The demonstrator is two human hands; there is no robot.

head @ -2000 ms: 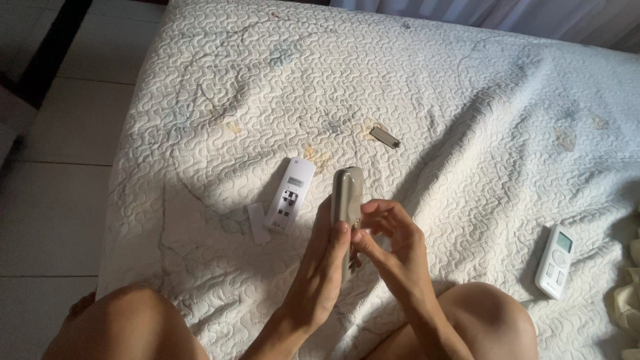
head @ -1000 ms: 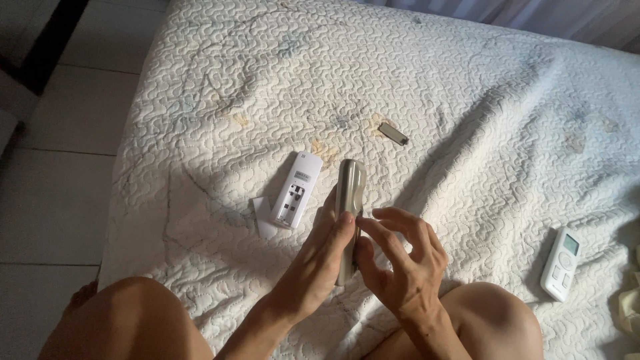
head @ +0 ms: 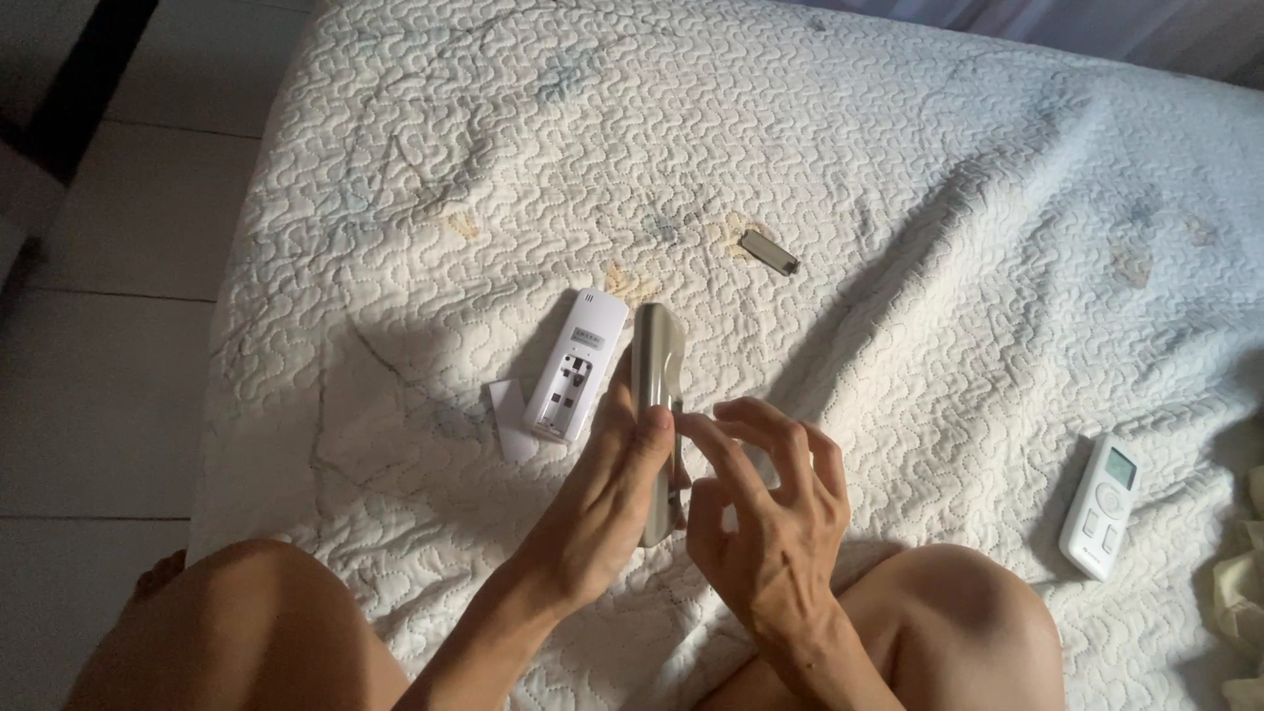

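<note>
My left hand [head: 602,494] holds a grey-beige remote control [head: 652,365] on edge, thumb along its near side. At its right side is my right hand [head: 775,504], index fingertip at the remote's edge, fingers apart and curved. Just left of the held remote, a white remote control [head: 590,321] lies back up with its battery compartment uncovered. A white battery cover [head: 511,425] lies partly beside and under its lower end. Farther up the bed rests a small grey-beige battery cover [head: 768,253]. The battery side of the held remote is turned away from view.
A quilted white bedspread [head: 444,296] with folds spreads under everything. At the right lies another white remote control [head: 1101,509] with a small screen, near pale yellow fabric [head: 1239,592]. My bent knees flank my hands. Tiled floor [head: 128,395] shows at the left; a curtain [head: 1136,35] hangs beyond the bed.
The left hand keeps its hold on the grey-beige remote. My right hand's fingers have shifted from gathered against the remote's side to more spread, with the index fingertip at its edge.
</note>
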